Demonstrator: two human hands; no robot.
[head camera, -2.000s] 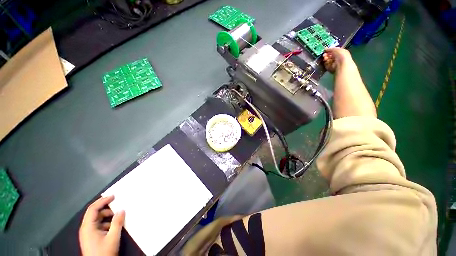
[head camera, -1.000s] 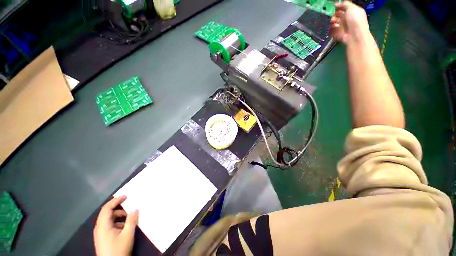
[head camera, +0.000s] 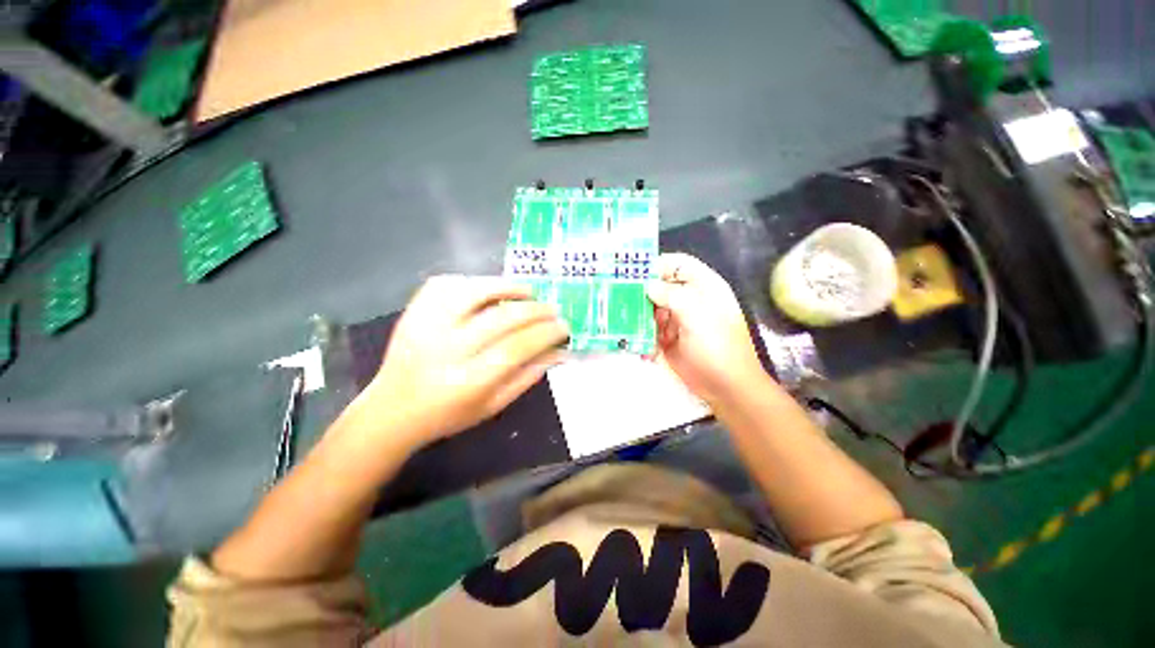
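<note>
A green printed circuit board (head camera: 585, 241) with rows of small dark parts across its middle and black pieces along its far edge is held up in front of me. My right hand (head camera: 704, 324) grips its right side with the thumb on top. My left hand (head camera: 466, 344) is at its lower left edge, with fingers over the corner; its hold there is partly hidden. The white backing board (head camera: 621, 403) lies on the black mat below, partly covered by the board and my hands.
The white cup (head camera: 836, 276) and yellow block (head camera: 927, 281) are at right, beside the dark feeder box (head camera: 1041, 190) with looping cables. Several green boards lie on the conveyor (head camera: 393, 165). A cardboard sheet (head camera: 342, 51) is at the back, tweezers (head camera: 288, 424) at left.
The view has turned left. My right hand has come back from the far right with a board. My left hand has left the white backing board and moved to the circuit board.
</note>
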